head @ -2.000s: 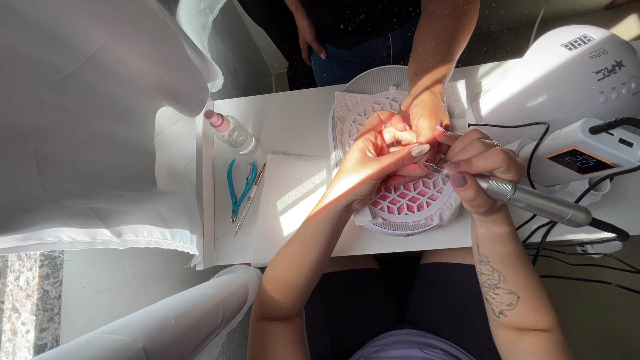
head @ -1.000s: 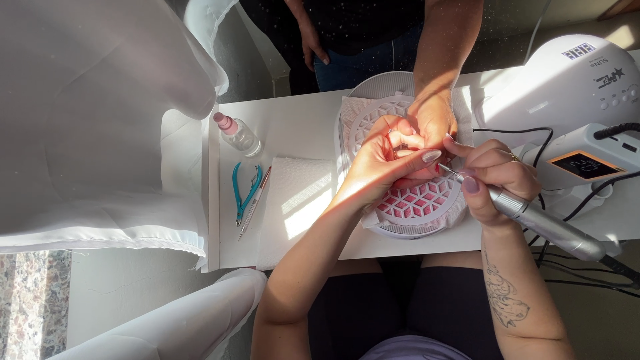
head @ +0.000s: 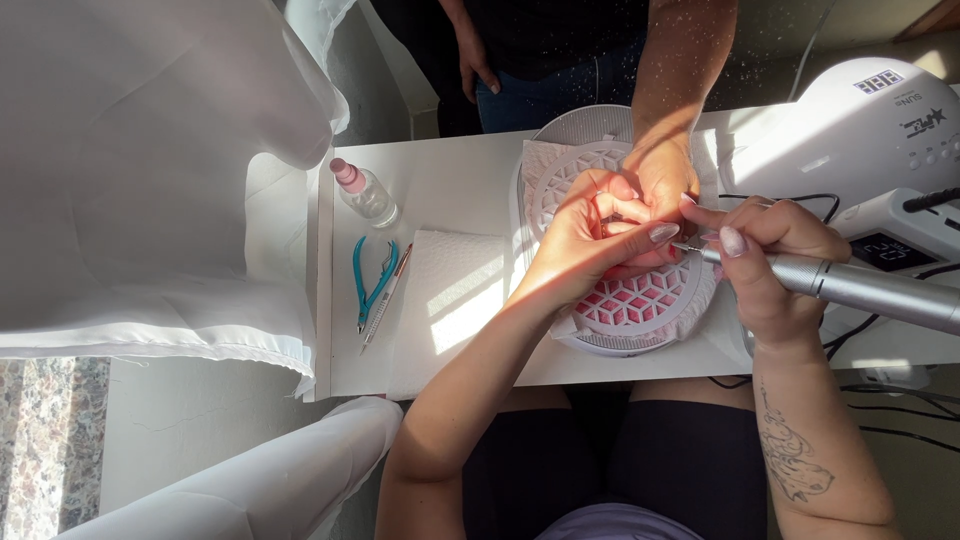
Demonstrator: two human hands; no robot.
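Observation:
My left hand (head: 592, 232) holds the fingers of another person's hand (head: 664, 176) above a round nail dust collector (head: 630, 341) with a white lattice grille. My right hand (head: 772, 262) grips a silver electric nail drill (head: 862, 289). Its bit points left and meets a fingertip close to my left thumb; whether it touches the nail or the skin I cannot tell. Paper towel lies around the grille, and pink shows through the lattice. The drill's white control unit (head: 892, 251), with a lit display, stands to the right, partly behind my right hand.
A pink-capped spray bottle (head: 366, 193), turquoise cuticle nippers (head: 369, 285), a thin metal-tipped tool (head: 388, 296) and a folded paper towel (head: 450, 300) lie or stand on the left. A white nail lamp (head: 847, 127) is at the back right. Black cables (head: 862, 330) run at the right; a white curtain (head: 150, 172) hangs left.
My right hand and the drill have shifted slightly, and the drill lies closer to level than one second ago. My left hand still holds the other person's fingers.

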